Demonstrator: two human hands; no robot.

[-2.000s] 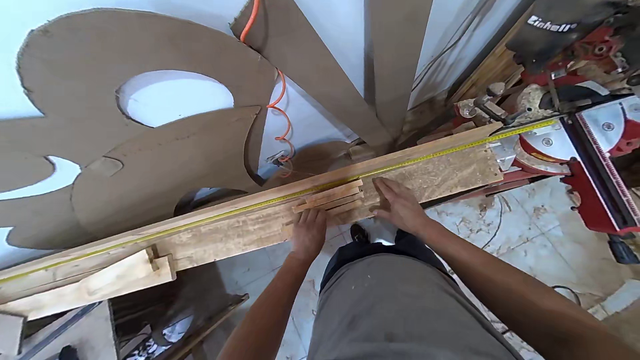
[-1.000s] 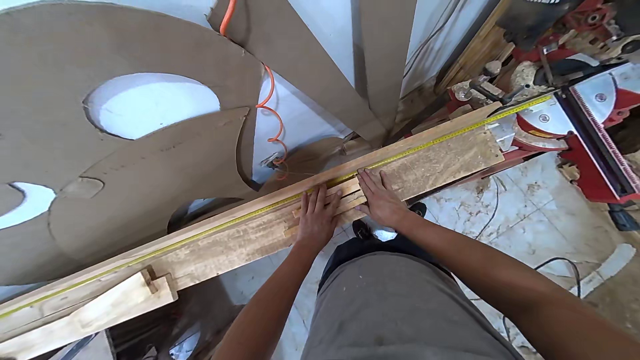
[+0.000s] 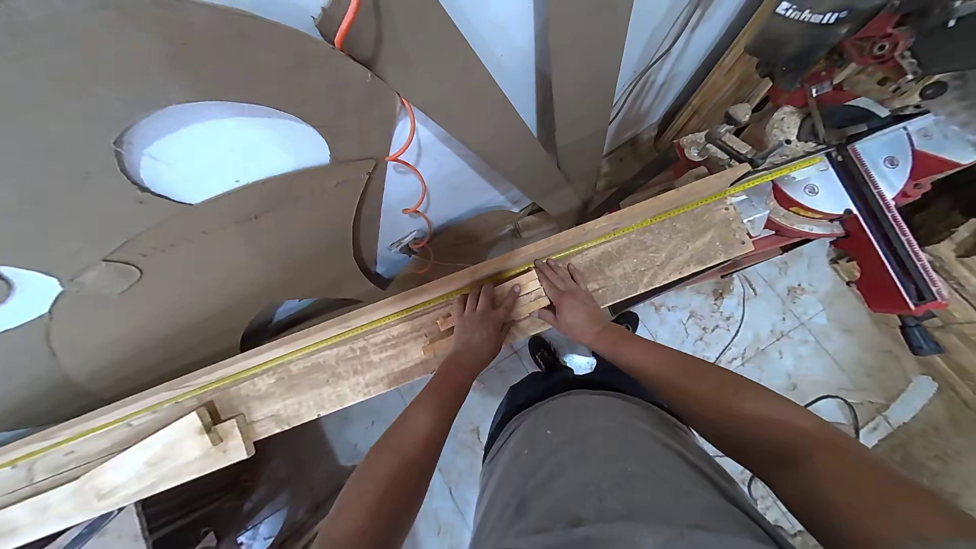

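Note:
Several short wooden strips [image 3: 529, 296] lie side by side on a long wooden board [image 3: 656, 255]. My left hand [image 3: 483, 320] rests over their left part, fingers toward the back edge. Against their right end lies my right hand [image 3: 568, 301], its fingertips near a yellow measuring tape [image 3: 633, 226]. The tape runs the length of the board beside a raised wooden rail [image 3: 488, 263] and reaches the red miter saw [image 3: 854, 198]. Both palms face down, and the parts of the strips beneath them are hidden.
Offcut boards [image 3: 145, 465] lie on the board's left end. Behind it, large brown cut-out panels [image 3: 259, 229] lean on a white wall, with an orange coiled hose [image 3: 415, 191] hanging there. Cables and wood dust lie on the tiled floor [image 3: 770, 328].
Two seconds ago my right hand was just right of the strips with its fingers off them; it has moved left against them. My left hand has spread flatter over the strips.

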